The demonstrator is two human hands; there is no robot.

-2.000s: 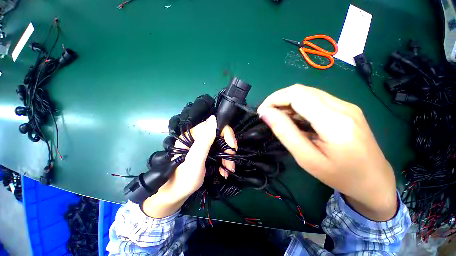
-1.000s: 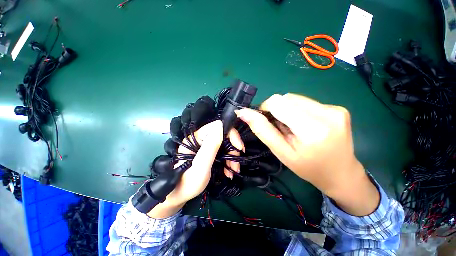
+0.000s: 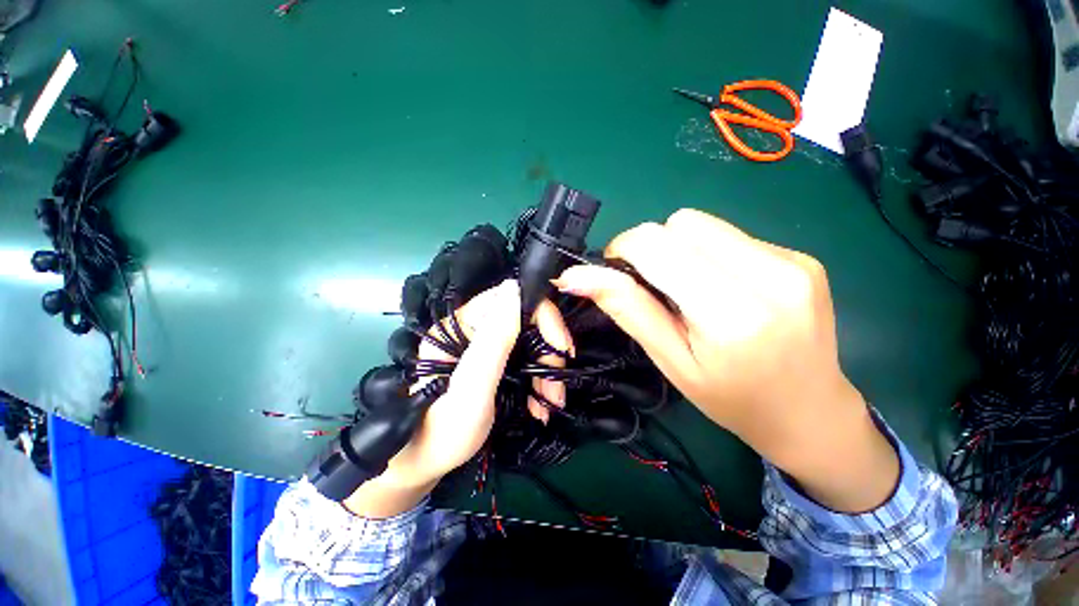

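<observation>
My left hand is closed around a bunch of black cable connectors, their cables looped through the fingers. One connector stands up from the bunch above my left thumb. Another lies across my left wrist. My right hand is at the right of the upright connector, its thumb tip close to the connector's neck. A slim dark tool, seemingly a trimming knife, shows between the right fingers and the connector. Most of it is hidden by the hand. Red wire ends hang below the bunch.
Orange-handled scissors, a white card and a single connector lie at upper right on the green bench top. A dark cable pile is at right, another cable bunch at left. Blue bins stand below the edge.
My right hand has shifted slightly left and its thumb has come close to the upright connector's neck. The connector across my left wrist has moved a little right and down.
</observation>
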